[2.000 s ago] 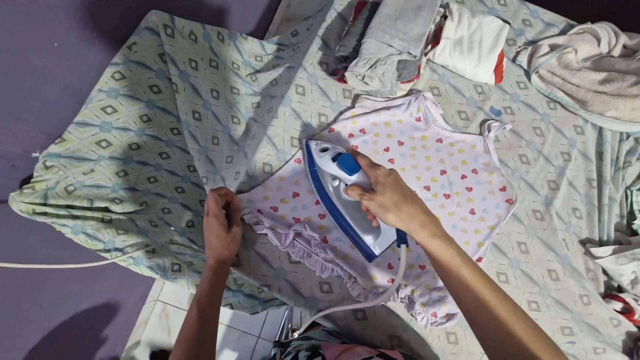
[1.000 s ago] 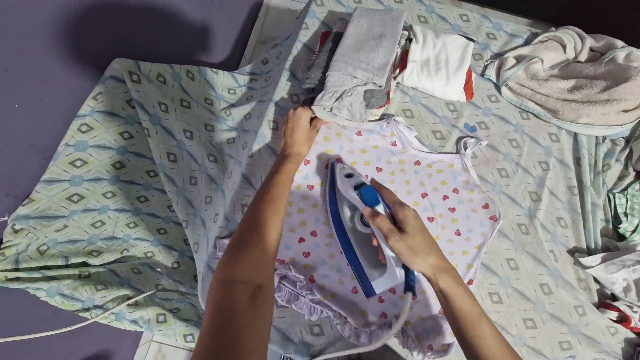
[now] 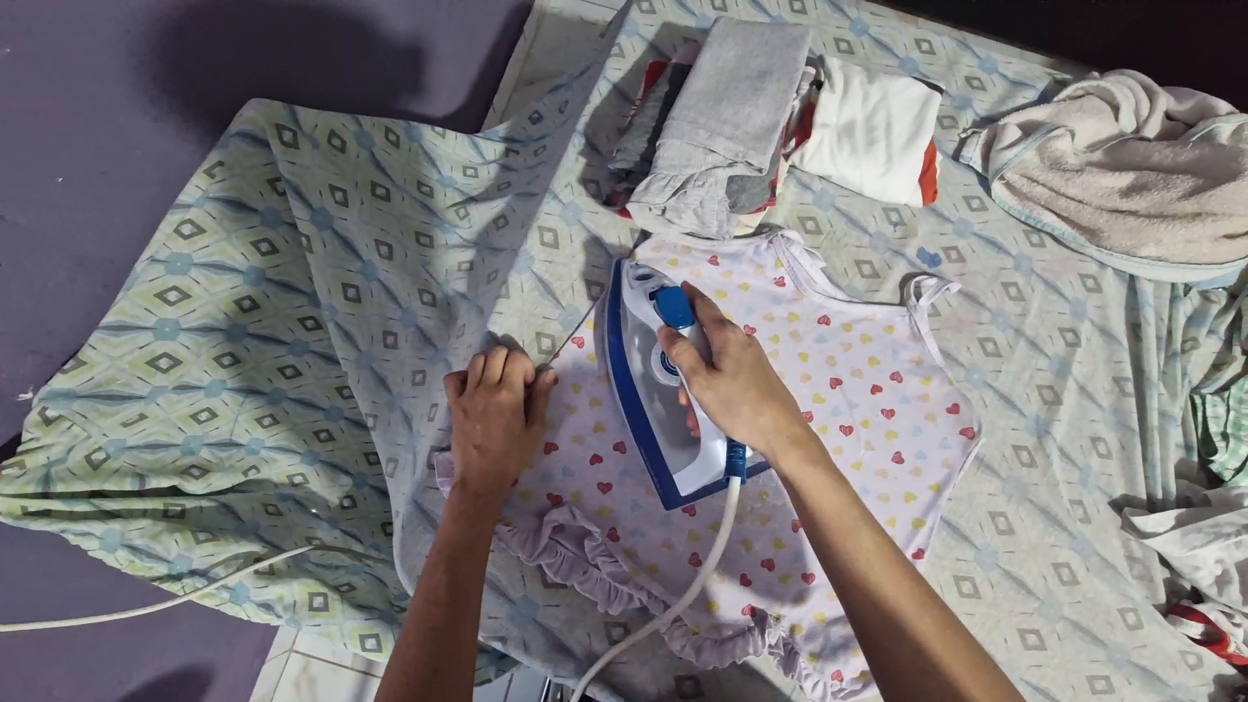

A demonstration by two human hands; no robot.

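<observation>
A white garment printed with small hearts, with thin straps and a ruffled edge, lies spread on a patterned sheet. My right hand is wrapped around the handle of a blue and white clothes iron, which rests on the garment's left part with its tip toward the top of the view. To the left of the iron, my left hand lies on the garment's left edge, fingers bent and knuckles up; whether it pinches the cloth is hidden. The iron's white cord runs down from its heel across the ruffle.
Folded grey clothing and a folded white garment with red trim sit above the hearts garment. A beige towel lies crumpled at upper right, more clothes at the right edge. Another cord stretch crosses the lower left.
My left hand has moved down along the garment's left edge from beside the grey clothing. My right hand keeps hold of the iron, which has shifted toward the garment's upper left edge.
</observation>
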